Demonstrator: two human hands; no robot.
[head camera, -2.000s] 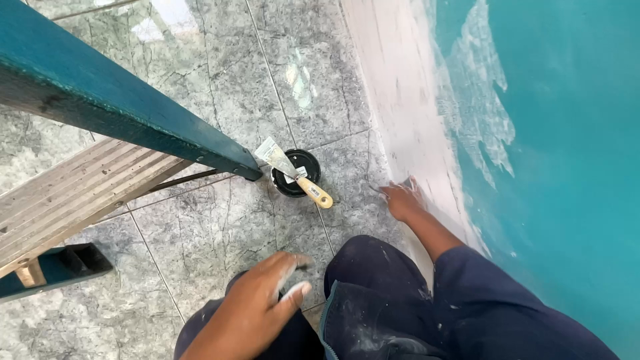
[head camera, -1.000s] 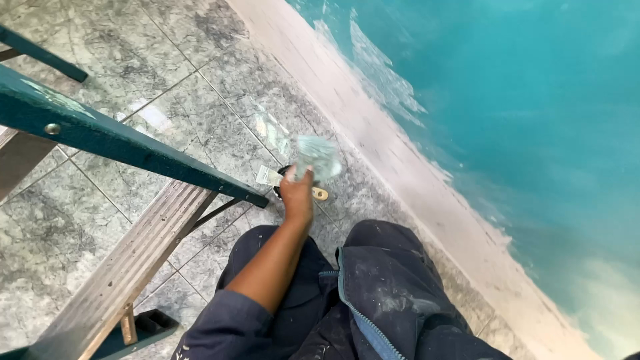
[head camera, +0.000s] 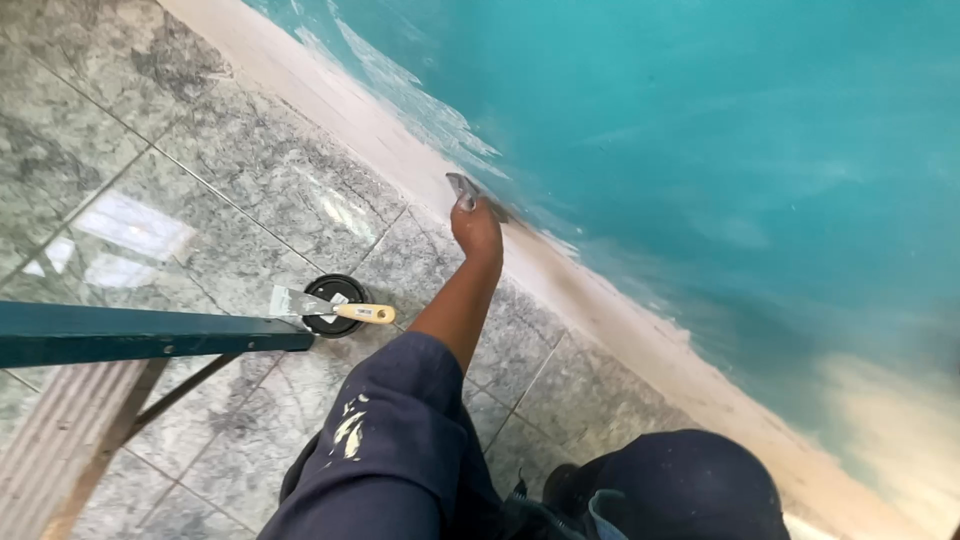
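Observation:
My left hand reaches to the base of the teal wall, closed around a thin grey sheet that looks like folded sandpaper. The sheet lies against the upper part of the whitish band along the wall's bottom; the fingers are partly hidden. My right hand is out of view. Left of my forearm, a putty knife with a yellowish handle and smeared blade lies across a round black lid or container on the floor.
A teal ladder leg or rail comes in from the left, its end close beside the black round item. Below it is a ribbed step or board. Grey marbled tiles meet the wall; my knee is near it.
My left hand has moved from above the putty knife to the wall's whitish band. Two seconds ago my right hand touched the wall's base; it is now out of view. The view has turned.

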